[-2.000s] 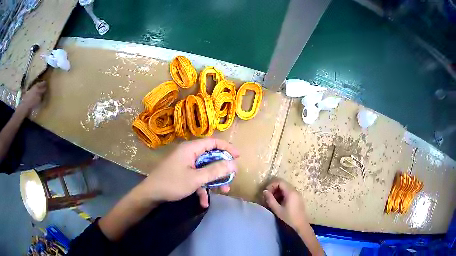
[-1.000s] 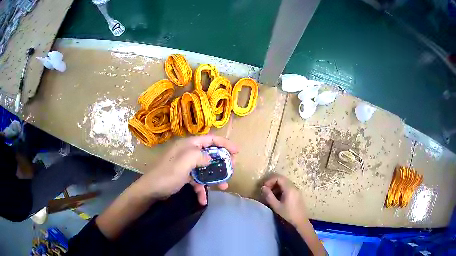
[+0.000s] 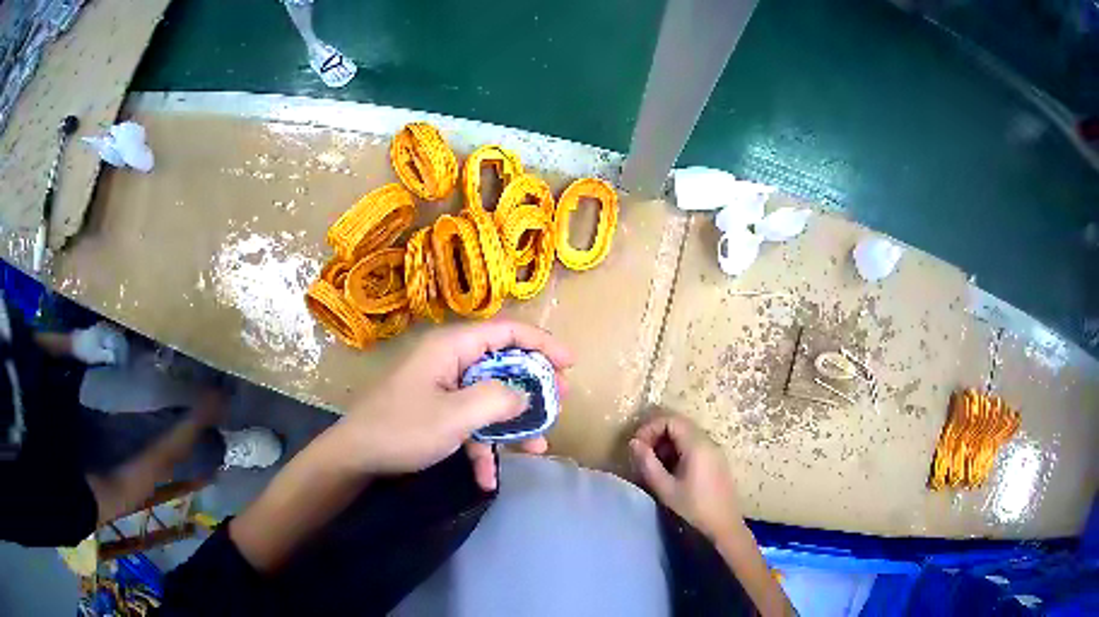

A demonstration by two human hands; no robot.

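My left hand (image 3: 422, 404) holds a round-faced device (image 3: 512, 395) with a dark screen and a pale-blue rim, above the bench's near edge. My left thumb lies across its face. My right hand (image 3: 685, 472) rests at the near bench edge with its fingers curled and nothing visible in it; whether the fingertips touch is hard to tell. Orange oval rings (image 3: 460, 265) lie heaped on the bench beyond my left hand. Orange strips (image 3: 974, 440) lie side by side in a row at the right.
A small brownish plate (image 3: 822, 368) with pale loops lies amid brown crumbs. White rounded pieces (image 3: 738, 241) sit along the far edge by a grey post (image 3: 687, 109). Blue crates (image 3: 964, 588) stand at the lower right. Another person's legs and white shoe (image 3: 251, 447) show at lower left.
My left thumb has moved onto the device's screen, and the device face has turned into view. The person at left has shifted from the bench. My right hand has barely moved.
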